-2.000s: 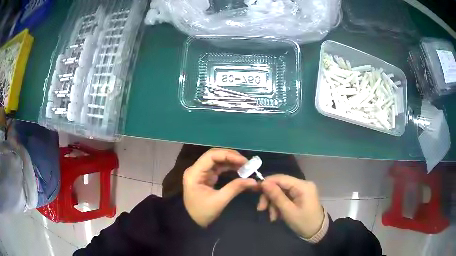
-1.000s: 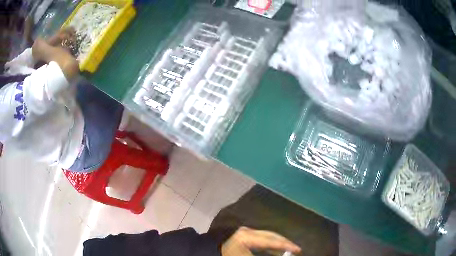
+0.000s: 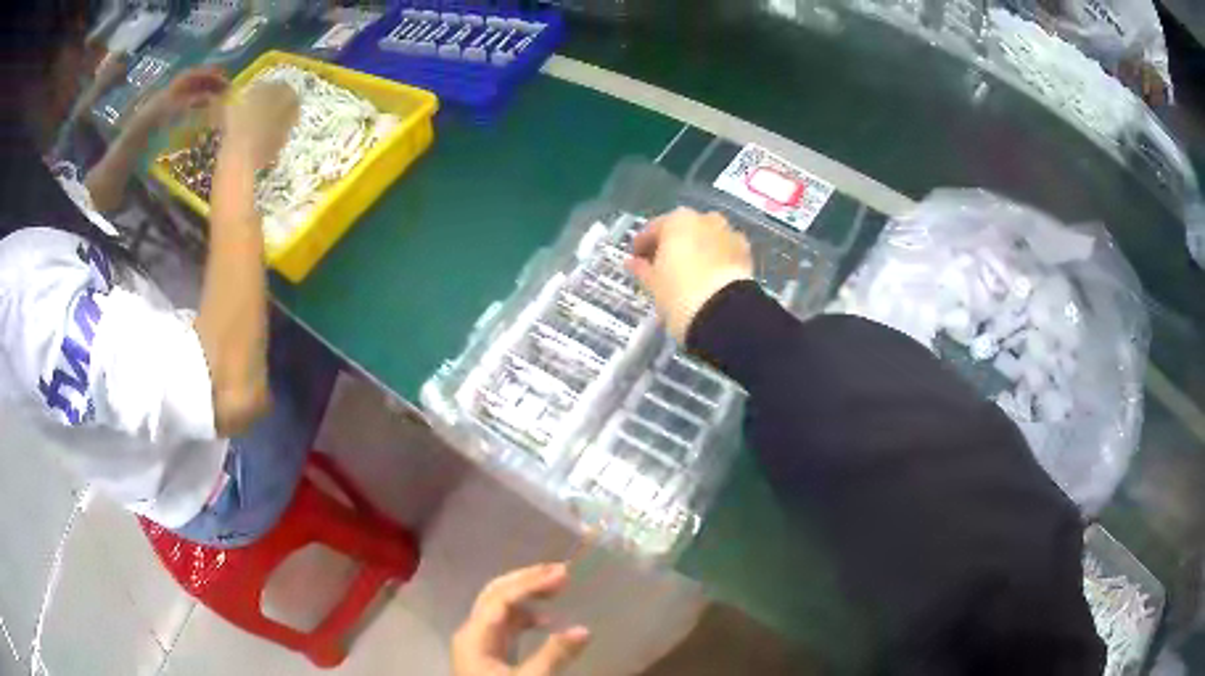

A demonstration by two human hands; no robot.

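The clear blister tray (image 3: 582, 376) lies at the bench edge in front of me, with two columns of white and silvery pieces. My right hand (image 3: 694, 264) is over the tray's far end, fingers bent down at the left column. Whether it holds a piece is hidden. My left hand (image 3: 522, 621) is low, off the bench, just below the tray's near corner. Its thumb and fingers are apart and no piece shows in it. My right sleeve covers part of the bench to the right of the tray.
An open clear bag (image 3: 1044, 317) of white caps is at the right. A tub of white sleeves (image 3: 1121, 608) is cut off by my sleeve. A printed card (image 3: 776, 186) lies behind the tray. A person (image 3: 119, 357) works at a yellow bin (image 3: 357, 185), with a blue bin (image 3: 463, 60) behind.
The view has swung left. My right hand has come over the tray's far end. My left hand is now below the tray, away from the right one; two seconds ago both held a white piece together.
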